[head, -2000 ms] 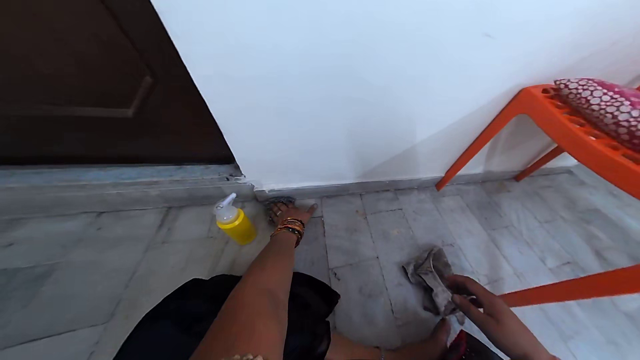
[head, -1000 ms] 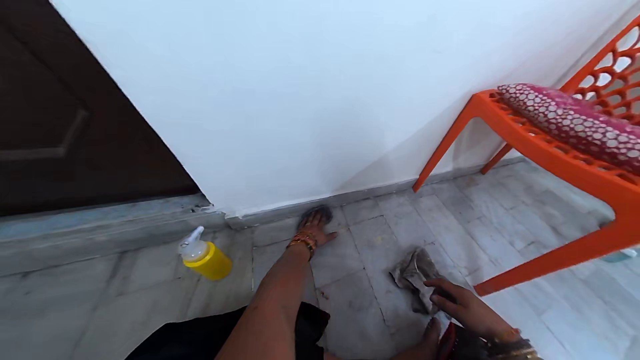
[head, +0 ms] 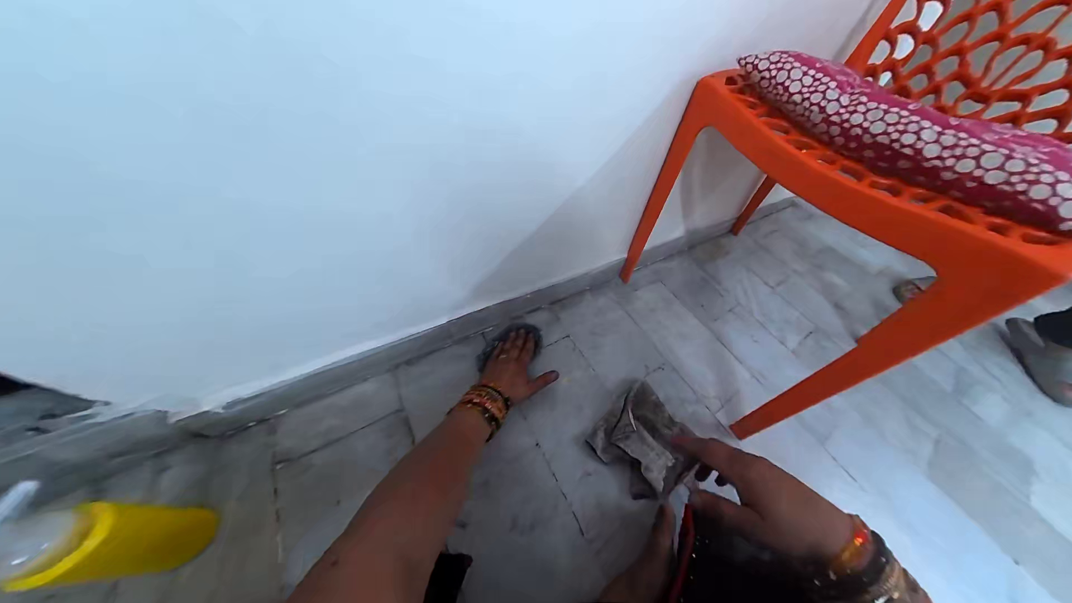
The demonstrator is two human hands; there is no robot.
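Note:
My left hand (head: 512,370), with bangles at the wrist, presses a dark scouring pad (head: 509,342) flat on the grey floor tiles, close to the skirting at the wall's foot. Only the pad's rim shows around the fingers. My right hand (head: 754,494) is lower right, its fingers on a crumpled grey-brown cloth (head: 643,440) that rests on the floor beside my foot (head: 645,557). At the lower left is a yellow bottle (head: 146,536) with a whitish top, cut by the frame edge.
An orange plastic chair (head: 837,205) with a pink patterned cushion (head: 913,126) stands at the right, its legs on the tiles. A white wall (head: 335,167) with a grey skirting (head: 419,345) runs behind my left hand. Another person's foot (head: 1038,356) shows at the far right.
My left hand has moved the pad rightward along the skirting, away from the yellow bottle. My right hand stays at the cloth. The view has shifted right.

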